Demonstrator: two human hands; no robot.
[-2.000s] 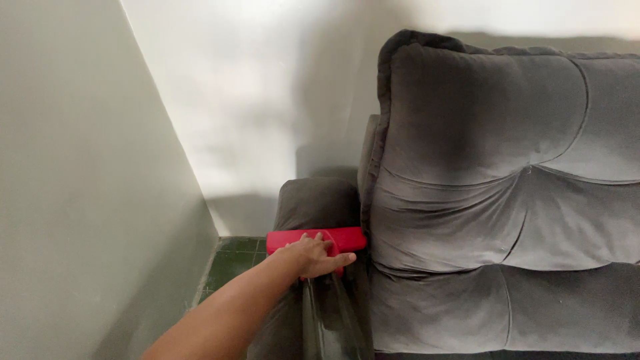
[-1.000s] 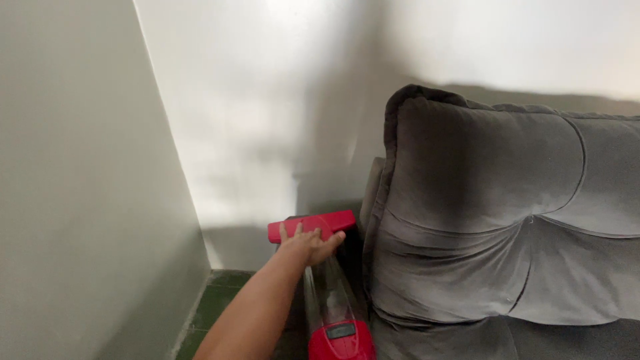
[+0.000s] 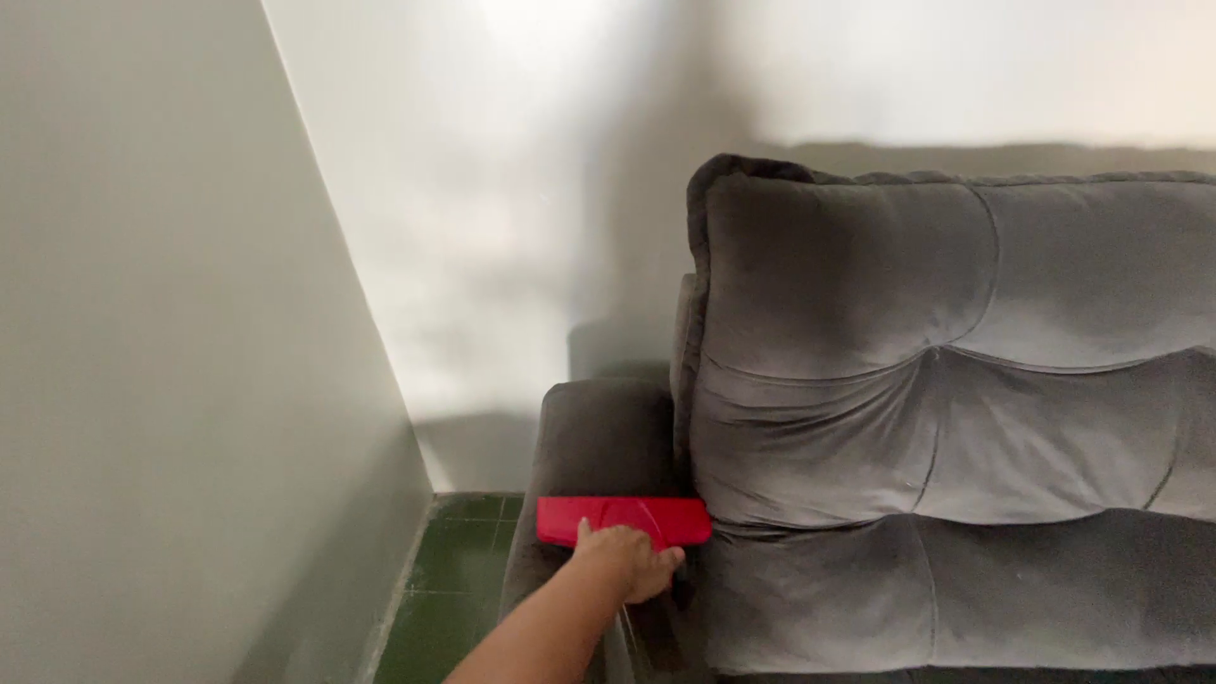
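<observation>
My left hand (image 3: 631, 562) is on the wide red head (image 3: 622, 521) of what looks like a handheld vacuum cleaner, fingers over its near edge and thumb at the right. The head lies crosswise on the grey sofa armrest (image 3: 608, 432), its right end close to the backrest cushion (image 3: 836, 285). Below the hand, part of a clear body shows dimly; the rest is hidden by my forearm or beyond the frame. My right hand is out of view.
A grey-green wall (image 3: 171, 332) rises at the left and meets a pale wall (image 3: 456, 237) behind the sofa. Green floor tiles (image 3: 451, 560) lie between the left wall and the armrest. Tufted grey cushions fill the right side.
Since one second ago, my left hand and the red head have moved back along the armrest, away from the rear wall. The red part with a dark panel seen then is out of sight.
</observation>
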